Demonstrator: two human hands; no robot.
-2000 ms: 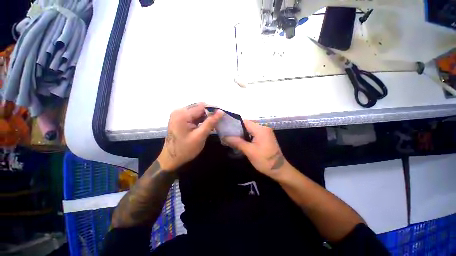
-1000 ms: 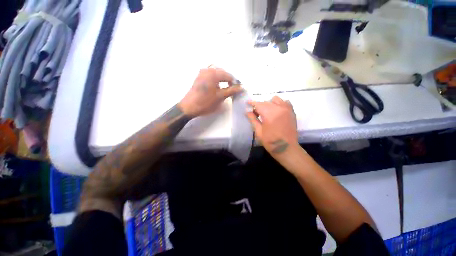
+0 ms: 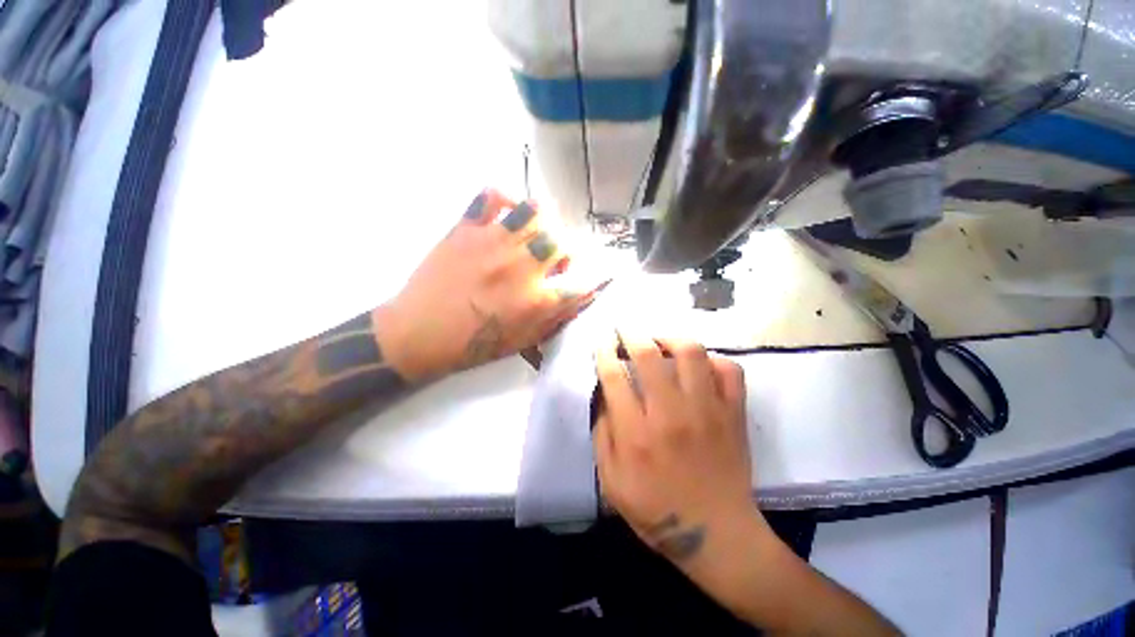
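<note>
A pale grey fabric strip lies on the white table and hangs slightly over its front edge. A dark edge shows along its right side. Its far end runs toward the brightly lit needle area of the sewing machine, where glare hides detail. My left hand lies flat left of the strip's far end, fingertips at the fabric near the needle. My right hand lies palm down at the strip's right edge, fingers bent over it. Neither hand clearly pinches the fabric.
Scissors with black handles lie right of my right hand. A dark flat object is partly hidden behind the machine head. Grey folded strips are at the far left. White panels are below the table at right.
The view has moved closer to the machine, whose head now fills the top. Both hands and the strip have moved to the needle area, and the hands have flattened onto the table.
</note>
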